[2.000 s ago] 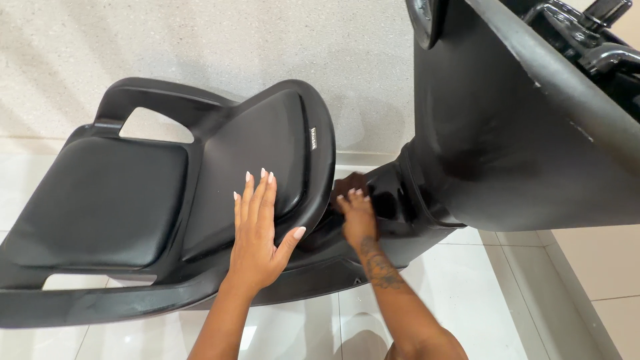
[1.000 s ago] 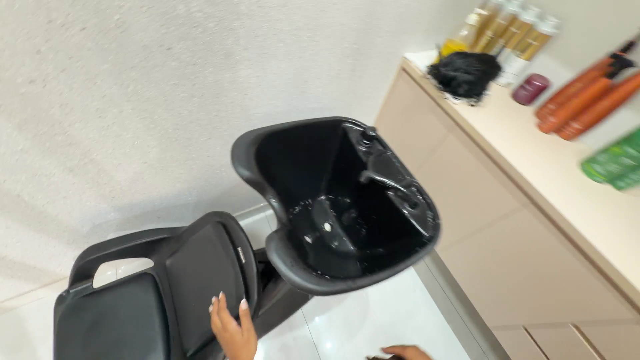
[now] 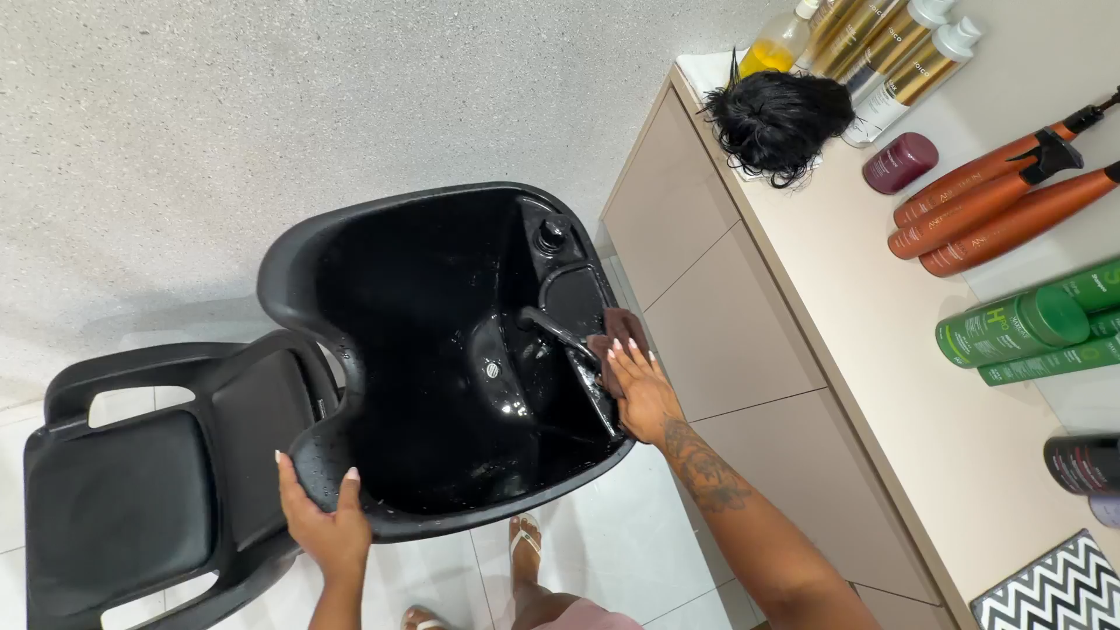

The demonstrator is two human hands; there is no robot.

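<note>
A black salon shampoo basin [image 3: 420,262] fills the middle of the head view, with water drops inside and on its rim. My right hand [image 3: 643,394] presses a brown cloth [image 3: 625,328] on the basin's right ledge, beside the spray hose and its black handle [image 3: 560,331]. Toward the back of that ledge is a black tap knob [image 3: 552,233]. My left hand [image 3: 328,516] grips the lower left lip of the basin near the neck notch, thumb on top and fingers around the edge. The black salon chair [image 3: 122,507] adjoins the basin on the left.
A beige cabinet [image 3: 770,350] runs along the right. On its top stand or lie gold bottles [image 3: 919,74], a black hairpiece [image 3: 774,122], a maroon jar [image 3: 899,164], orange bottles [image 3: 1015,214] and green bottles [image 3: 1011,328]. A speckled wall [image 3: 262,105] is behind the basin.
Two seconds ago both hands were at the chair's backrest and the basin's base. Now my left hand is on the basin lip and my right on its ledge. The view has swung toward the basin and cabinet.
</note>
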